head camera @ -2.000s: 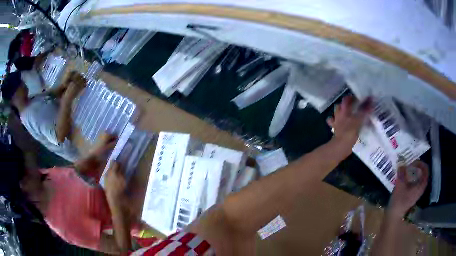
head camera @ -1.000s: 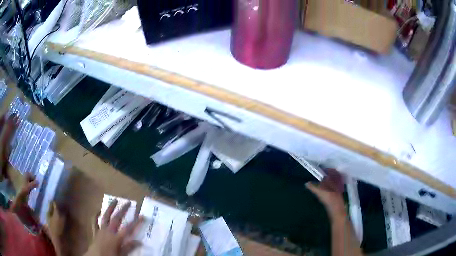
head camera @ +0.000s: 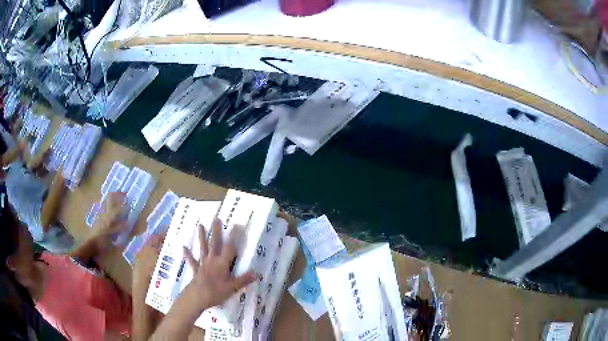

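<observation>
My left hand (head camera: 217,266) lies palm down with fingers spread on top of a group of white retail cartons (head camera: 251,213) on the bench. The cartons lean side by side, with black print, and one at the left shows a barcode and a red patch. My right hand is not in view. Another white carton (head camera: 363,293) is at the bottom centre, cut off by the lower edge. Light-blue and white papers (head camera: 320,238) lie between it and the group.
The dark green belt (head camera: 393,180) carries cartons (head camera: 190,110), slim white sleeved pieces (head camera: 464,190) and a bagged carton (head camera: 525,193). A clear bag with dark parts (head camera: 423,310) lies on the cardboard bench. Workers sit at the left, one in pink (head camera: 83,293). A white shelf (head camera: 400,40) and slanting post (head camera: 553,233) border the belt.
My left hand has moved from over the belt to the carton group. My right hand, over the belt a second ago, has left the picture. The cartons under the shelf at right are gone.
</observation>
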